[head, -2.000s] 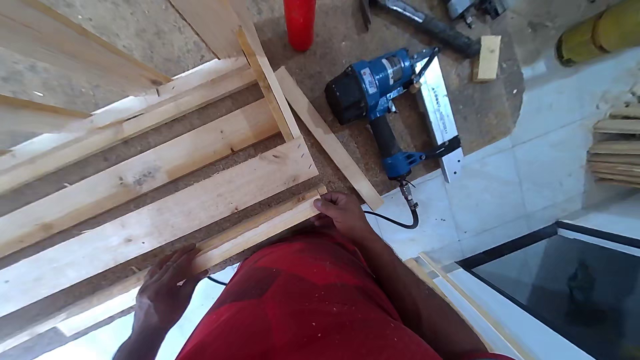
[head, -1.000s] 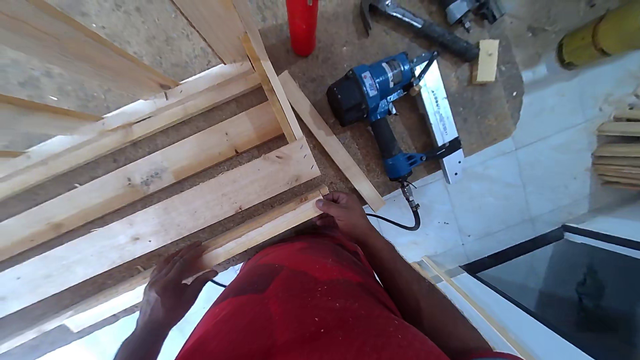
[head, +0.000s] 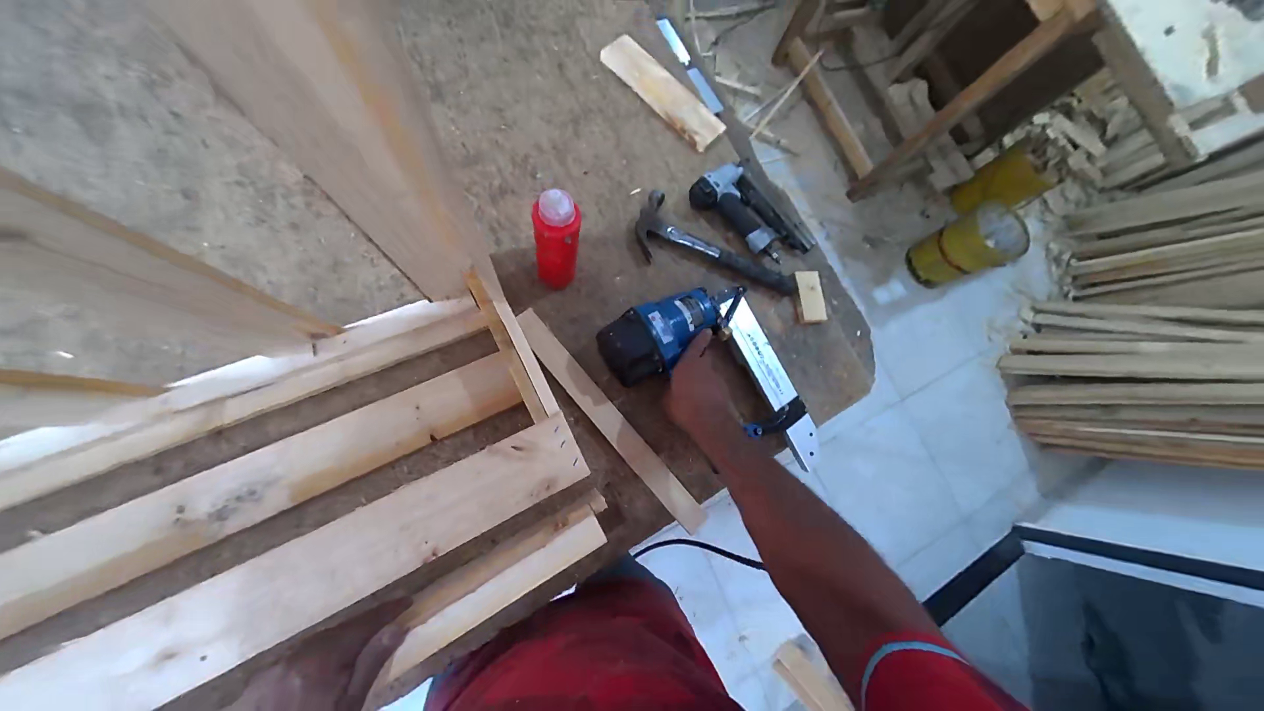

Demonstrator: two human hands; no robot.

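Note:
My right hand (head: 699,390) grips the handle of a blue pneumatic nail gun (head: 664,331), which lies on the worktable with its silver magazine to the right. At the bottom left, my left hand (head: 331,657) is blurred and rests at a narrow wooden strip (head: 504,592) along the table's near edge; how its fingers close is unclear. Beyond the strip lies a wooden slatted frame, with a wide front board (head: 326,563) bearing small fastener marks at its right end and a short crosspiece (head: 515,346) behind. A loose wooden slat (head: 612,425) lies diagonally between frame and nail gun.
A red bottle (head: 557,242), a claw hammer (head: 706,247), a second nail gun (head: 746,207), a small wood block (head: 810,296) and a wood offcut (head: 662,91) lie on the worktable. Upright boards (head: 336,128) rise at left. Stacked slats (head: 1136,395) and a yellow container (head: 968,245) stand right.
My right hand has left the end of the wooden strip and taken hold of the blue nail gun's handle. My left hand stays by the strip. The view has shifted.

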